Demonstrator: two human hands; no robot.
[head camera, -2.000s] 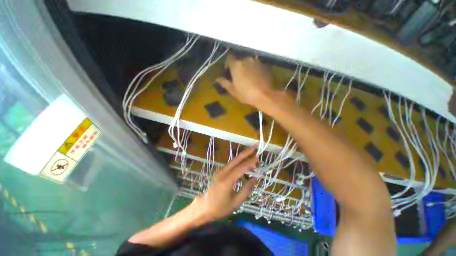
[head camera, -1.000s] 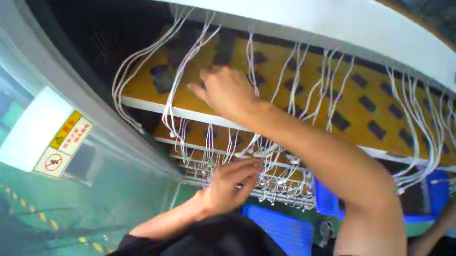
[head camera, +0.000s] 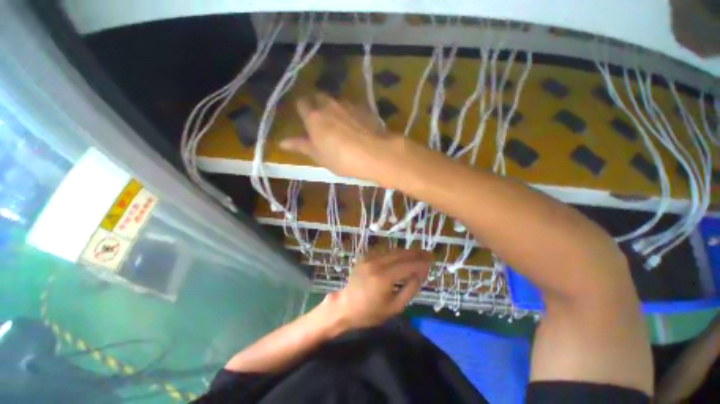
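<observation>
My right hand (head camera: 339, 136) is over the yellow socket board (head camera: 545, 114), near its left end. Its thumb and fingers are apart and nothing shows between them; the palm side is hidden. My left hand (head camera: 383, 286) is below the white shelf edge (head camera: 304, 170), beside hanging white cables (head camera: 387, 209). A small dark spot shows between its thumb and fingers, too small to name. White cables (head camera: 272, 102) loop down in front of the board. A dark block (head camera: 243, 126) lies left of my right hand. Dark flat sockets (head camera: 521, 153) stand in rows on the board.
A blue-rimmed tray (head camera: 523, 290) is below the shelf at right. A ribbed blue crate (head camera: 478, 355) is lower down. Lower rails (head camera: 466, 301) carry many white plugs. A cabinet door with a yellow warning label (head camera: 122, 217) is at left. Another person's forearm (head camera: 695, 367) shows at lower right.
The view has shifted, with the upper white panel higher in the picture. My right hand has moved from the back of the board towards its front left. My left hand has dropped below the shelf edge.
</observation>
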